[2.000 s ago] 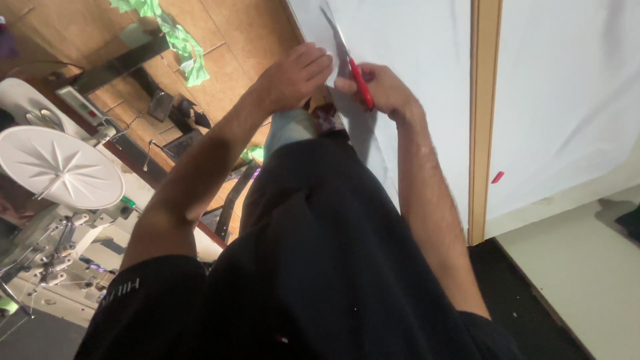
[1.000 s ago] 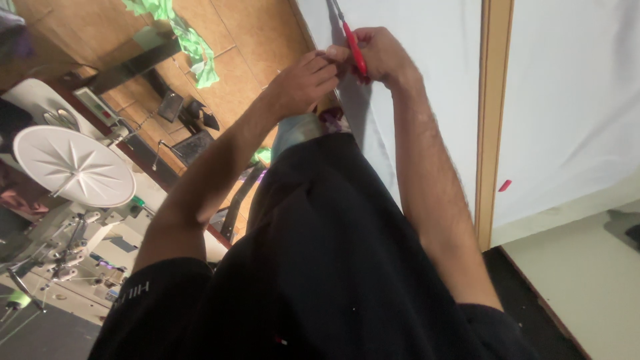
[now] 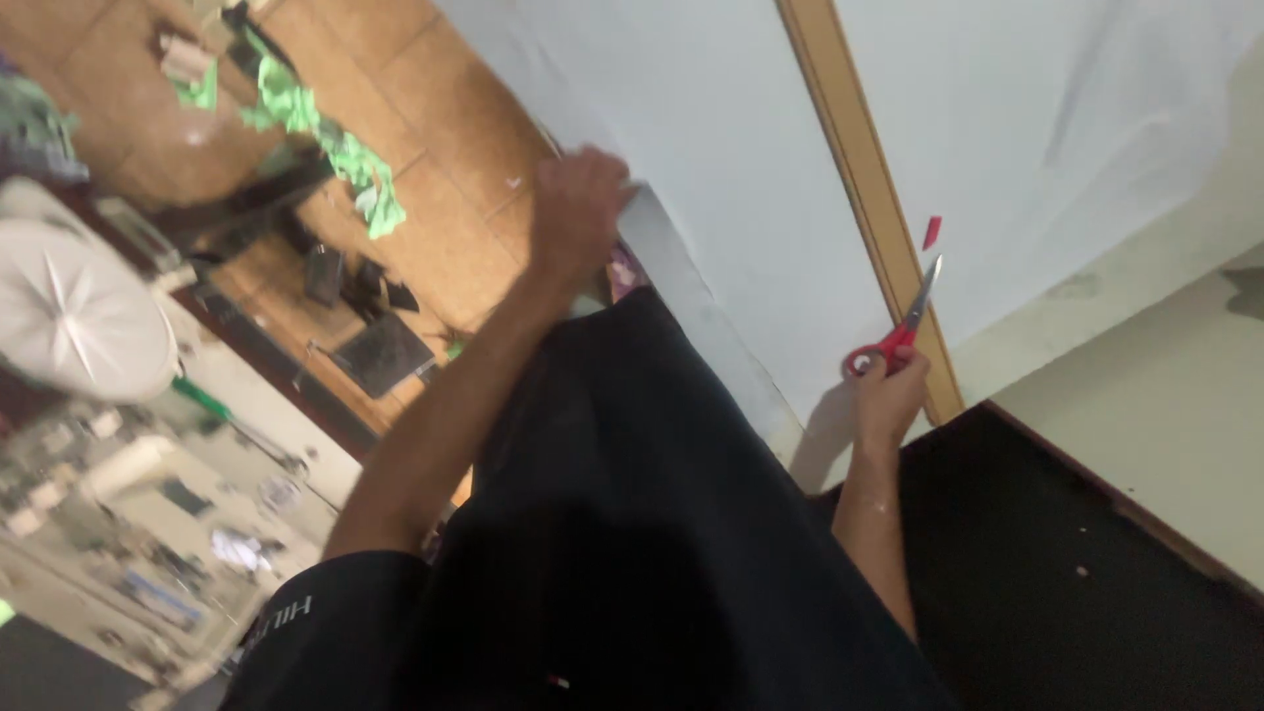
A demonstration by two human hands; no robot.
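My right hand (image 3: 891,400) holds scissors with red handles (image 3: 877,358); their metal blades lie over a tan wooden strip (image 3: 869,168) and point toward a small red piece (image 3: 932,232). White sheet material (image 3: 731,168) spreads on both sides of the strip. At the sheet's left edge is my left hand (image 3: 583,202), blurred, with its fingers bent at a raised or folded part of that edge. Whether the fingers pinch the edge cannot be made out.
Left, a sewing machine (image 3: 118,464) with a round white disc (image 3: 74,311) stands by my arm. Green fabric scraps (image 3: 341,148) and a dark pedal-like plate (image 3: 383,354) are over the tiled floor (image 3: 425,89). A dark surface (image 3: 1047,573) lies at lower right.
My right hand has moved away from my left hand, carrying the scissors toward the wooden strip. Earlier both hands were close together at the sheet's left edge. The view has shifted.
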